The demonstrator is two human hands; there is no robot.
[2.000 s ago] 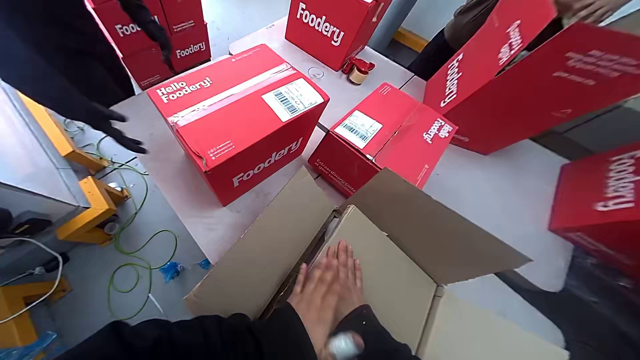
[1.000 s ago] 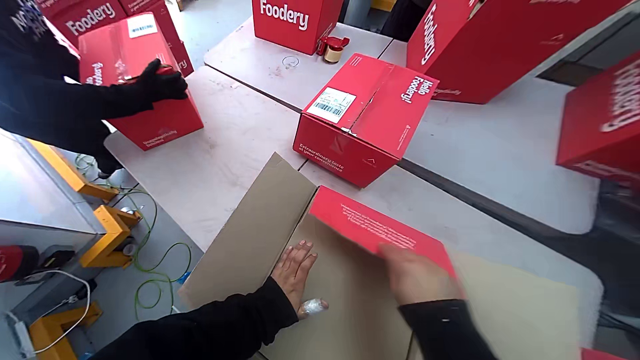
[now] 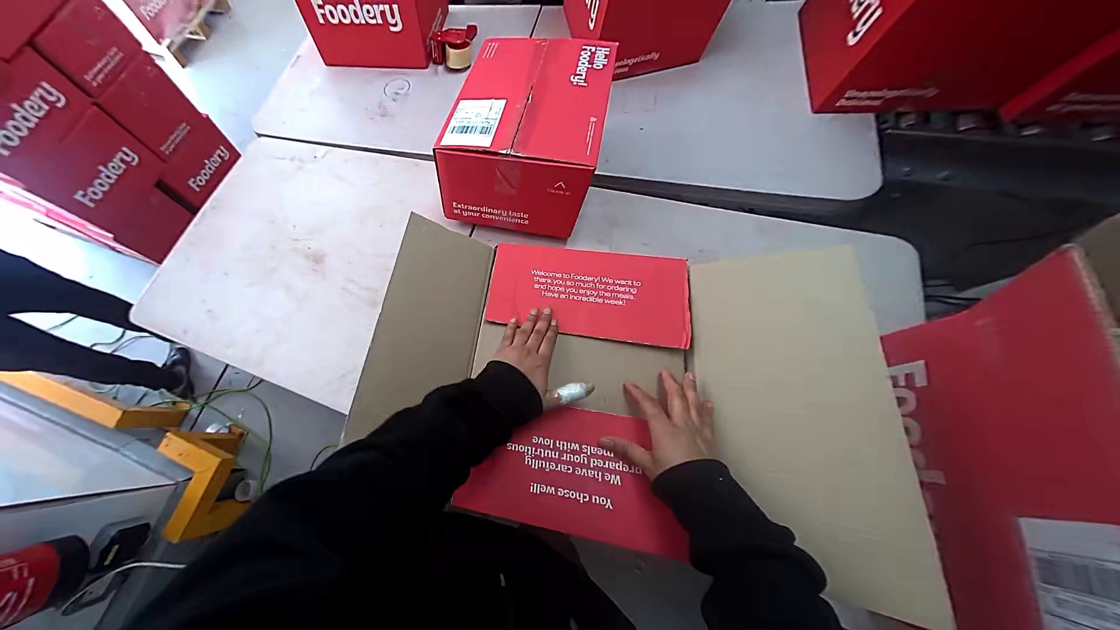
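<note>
A cardboard box point(image 3: 752, 376) lies before me with its wide brown side flaps spread. Two red printed end flaps, the far one point(image 3: 595, 293) and the near one point(image 3: 560, 481), are folded inward, with a brown strip between them. My left hand point(image 3: 532, 354) rests flat, fingertips on the far red flap, its thumb wrapped in a whitish covering. My right hand point(image 3: 669, 429) lies palm down with fingers spread, over the near red flap and the brown strip. Neither hand grips anything. Beyond them stands a closed red box point(image 3: 525, 131) with a label on top.
A tape dispenser point(image 3: 457, 48) stands beside a red box point(image 3: 376, 31) at the far table point(image 3: 350, 105). More red boxes stand at the back right, and a large one point(image 3: 1006, 420) is close at right. Stacked red boxes point(image 3: 105, 131) and a person's legs point(image 3: 79, 332) are at left.
Both red end flaps now lie folded inward; one second ago my right hand was at the raised far one. The other person and the box they held have left the table's left side.
</note>
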